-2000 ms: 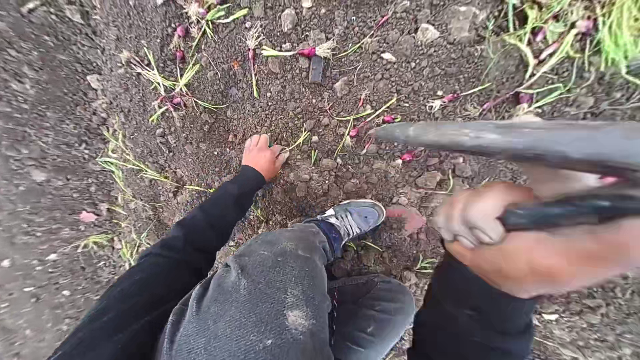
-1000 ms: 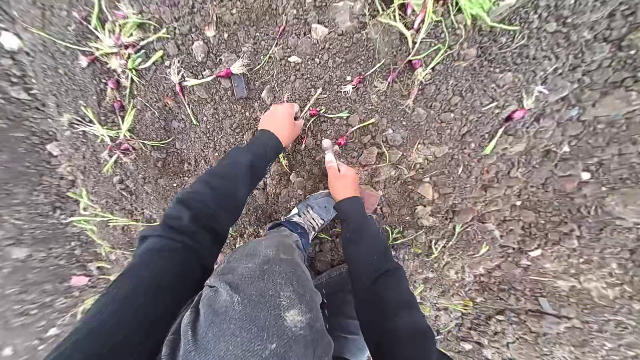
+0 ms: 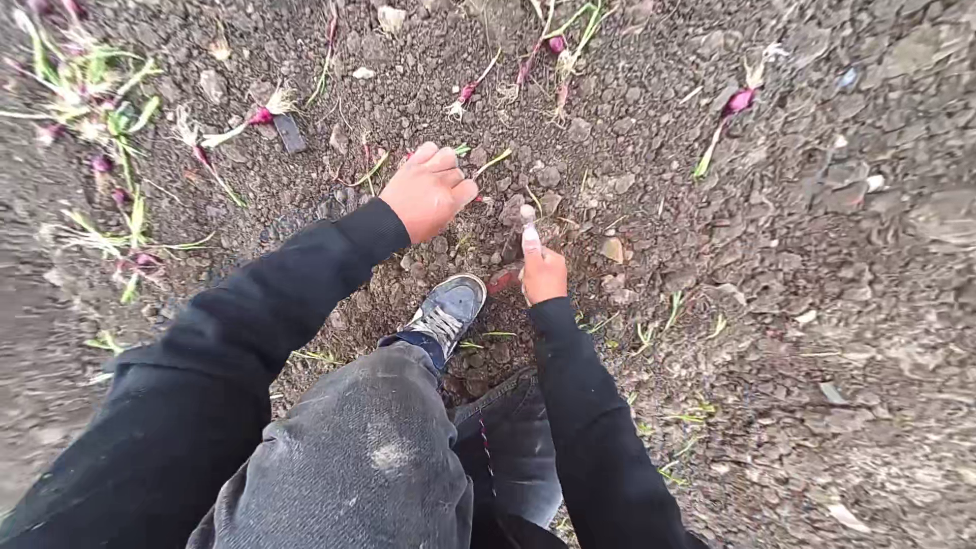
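My left hand (image 3: 431,192) is low over the soil with its fingers curled down. A green shoot (image 3: 494,162) lies just beyond it, and whether the fingers pinch anything is hidden. To its right, my right hand (image 3: 543,273) is closed around a hand tool (image 3: 528,215), seen nearly end-on with its pale rounded end pointing away from me. Small red onions with roots and green tops lie about: one (image 3: 261,116) by a dark flat piece (image 3: 290,133), one (image 3: 467,92) beyond my hands, and one (image 3: 740,101) at the upper right.
A heap of onion plants (image 3: 91,91) lies at the upper left, with another small bunch (image 3: 141,261) below it. My shoe (image 3: 450,309) stands on the soil just below my hands, beside a reddish stone (image 3: 503,280). Stones and clods are scattered over the rough ground.
The tool, raised large in front of the camera two seconds ago, has come down with my right hand to the soil near my left hand. The view has shifted.
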